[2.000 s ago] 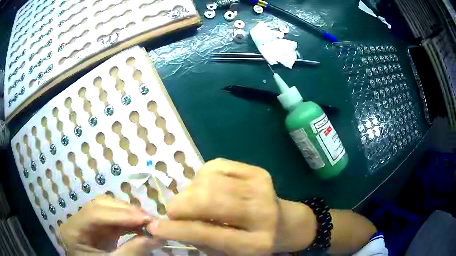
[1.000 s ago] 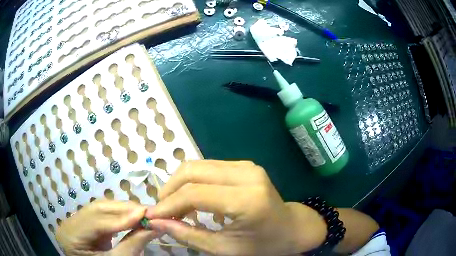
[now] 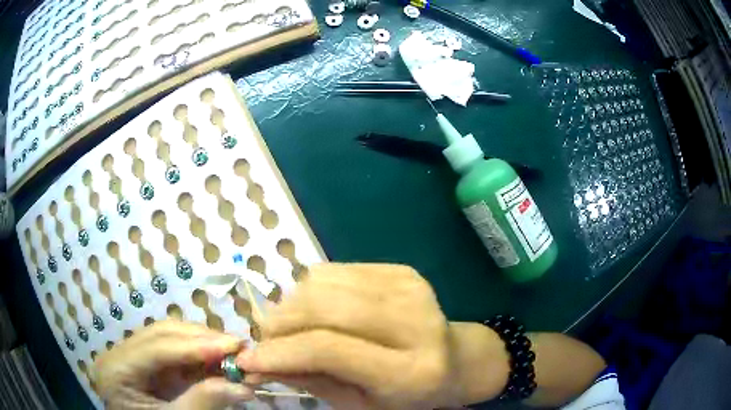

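A small round green-and-silver part (image 3: 232, 367) is held between the fingertips of both hands, over the lower part of the slotted white board (image 3: 128, 186). My left hand (image 3: 164, 370) comes from the lower left, my right hand (image 3: 353, 336) from the right; both are bare. Thin pale sticks show by my right hand, one below it (image 3: 282, 393) and one above it. A white paper scrap (image 3: 228, 282) and a small blue tip lie on the board. Similar round parts sit in many slots. The hands hide part of the board.
Stacked boards (image 3: 172, 60) lie at the back left. A green squeeze bottle (image 3: 498, 220) lies right of the board, by a slim black tool (image 3: 401, 146). Beyond are a crumpled tissue (image 3: 439, 70), metal tweezers, a pen (image 3: 481, 34) and white discs. A blister tray (image 3: 621, 168) lies at right.
The round part now shows more of its silver and green face between my fingertips. My right hand's fingers have closed in and shifted slightly. The bottle and board look unmoved.
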